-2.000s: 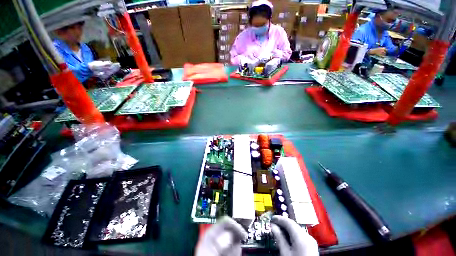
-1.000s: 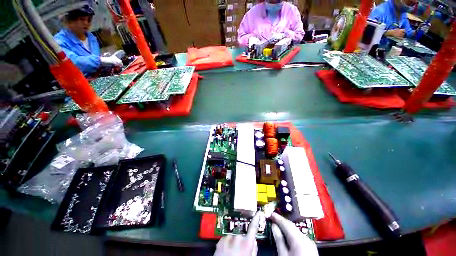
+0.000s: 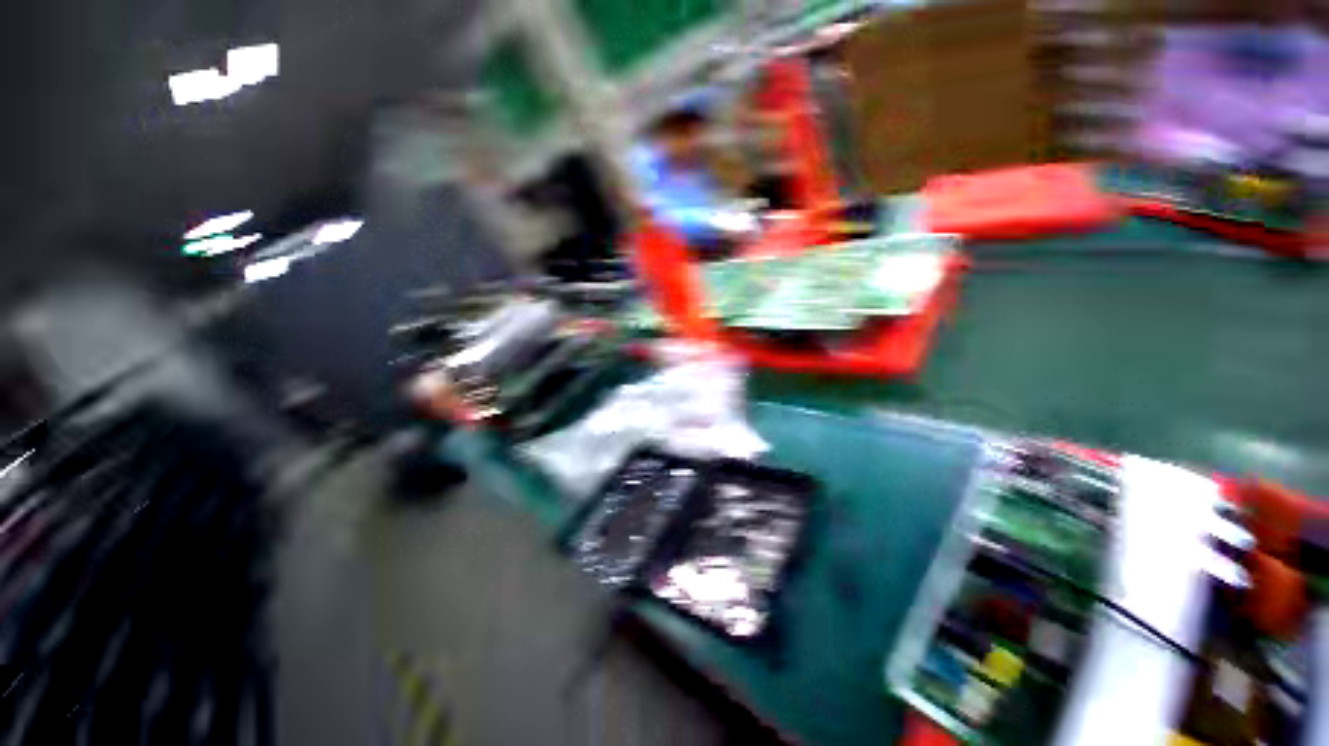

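Note:
The frame is strongly blurred. The power supply board (image 3: 1016, 561) lies at the lower right, cut off by the right and bottom edges. A long white heatsink (image 3: 1141, 583) stands on it. A red pad shows at its near corner. The parts tray (image 3: 794, 513) lies left of the board, with small silvery pieces in both compartments. Neither of my hands is in the picture. The electric screwdriver is not in view.
A crumpled clear bag (image 3: 656, 415) lies behind the tray. Green boards (image 3: 831, 284) rest on a red pad (image 3: 921, 338) across the bench. A person in blue (image 3: 678, 190) is beyond them; one in pink (image 3: 1239, 88) is at the upper right. Floor (image 3: 481, 627) shows left of the bench.
The view has swung to the left, so the board and tray now sit further right in the picture. Both my hands and the screwdriver have left the frame.

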